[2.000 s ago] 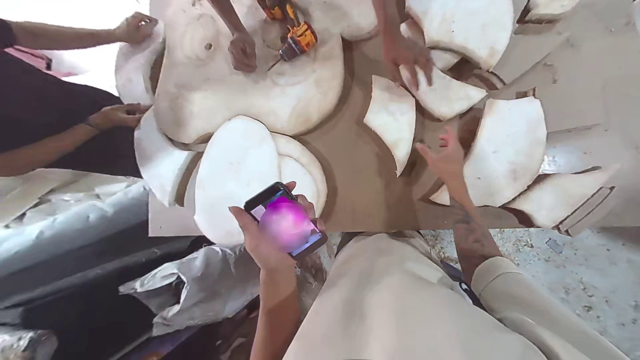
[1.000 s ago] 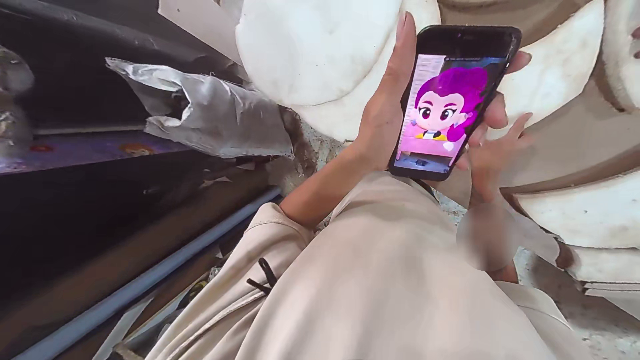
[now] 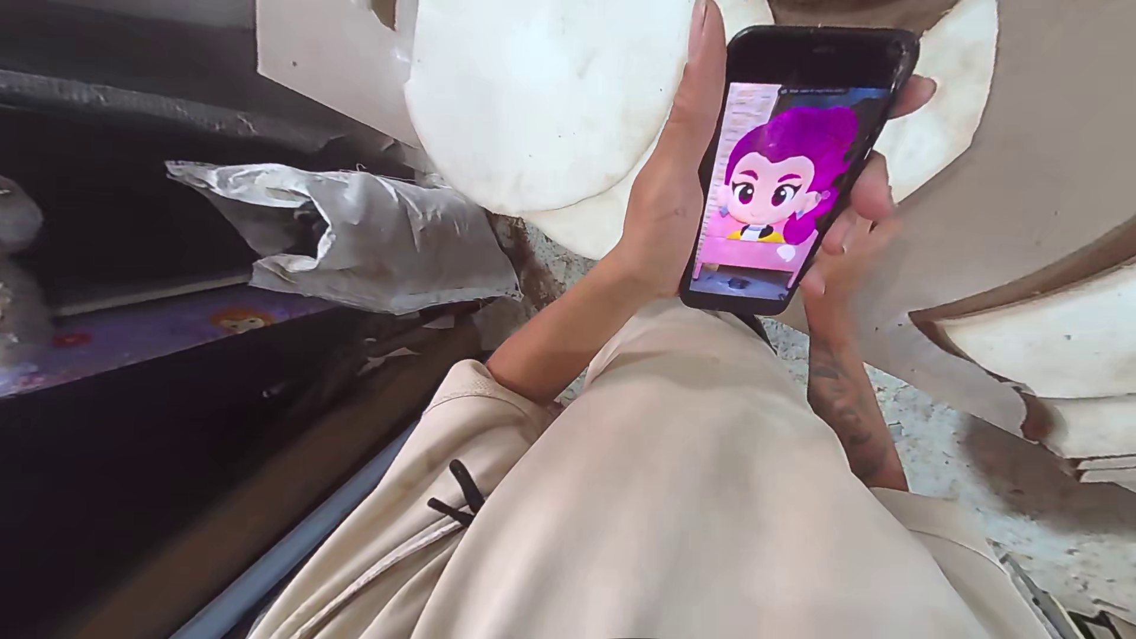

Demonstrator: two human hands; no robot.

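Observation:
My left hand holds a black smartphone upright at the top of the view, its thumb along the left edge and fingertips around the right edge. The screen shows a cartoon figure with purple hair. Just behind the phone's lower right side is my right hand, partly hidden by the phone and the left fingers; whether its fingers touch the phone or hold anything is not visible. Pale cut foam or board pieces lie beyond the phone, and a curved one lies to the right.
A crumpled silvery-white wrapped roll sticks out at the left, over dark rolls of material. A blue-grey pole or pipe runs diagonally at lower left. The brown tabletop spreads at upper right, with speckled floor below it.
The view has swung down and left; the other people's hands and the yellow-black drill, seen two seconds ago, are out of sight. The phone remains in my left hand, and my right hand is now behind it.

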